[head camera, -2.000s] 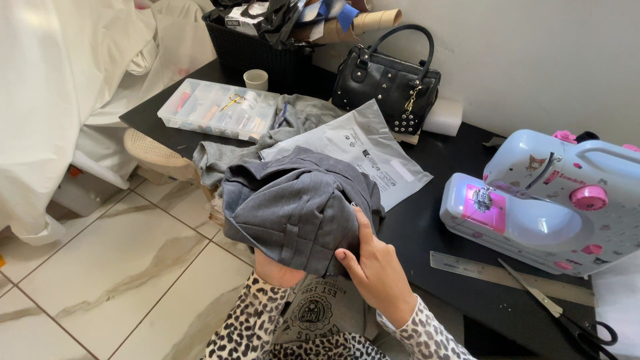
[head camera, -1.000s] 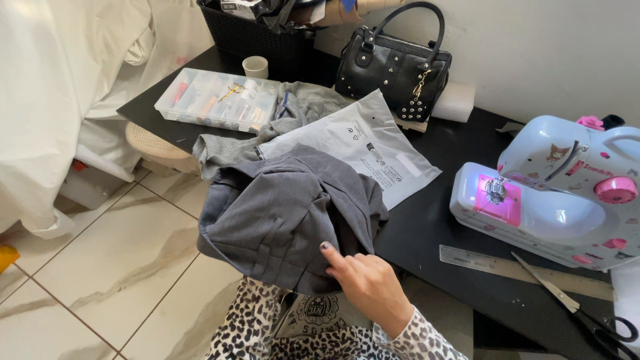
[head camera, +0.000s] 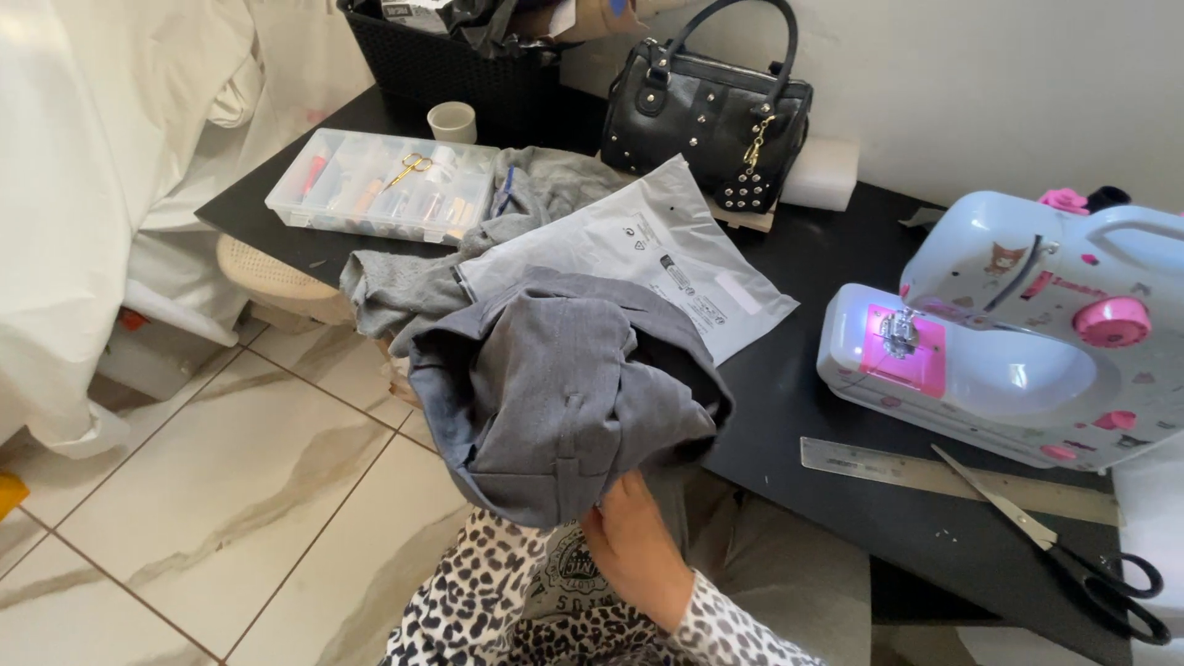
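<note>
A dark grey garment with belt loops is bunched open above my lap, its waistband facing up. My right hand grips the garment's near edge from below, fingertips partly hidden by the cloth. My left hand is hidden beneath the garment; only its leopard-print sleeve shows at the lower left. Beyond the garment, a translucent plastic packaging bag lies over a lighter grey cloth on the black table.
At right stand a light-coloured sewing machine, a clear ruler and black-handled scissors. Farther back are a plastic organizer box with small gold scissors, a white cup, a black studded handbag and a black basket.
My right hand has moved from the garment's upper surface down to its near edge. The garment has turned and its waist opening has spread. My left hand, partly visible two seconds ago, is now hidden.
</note>
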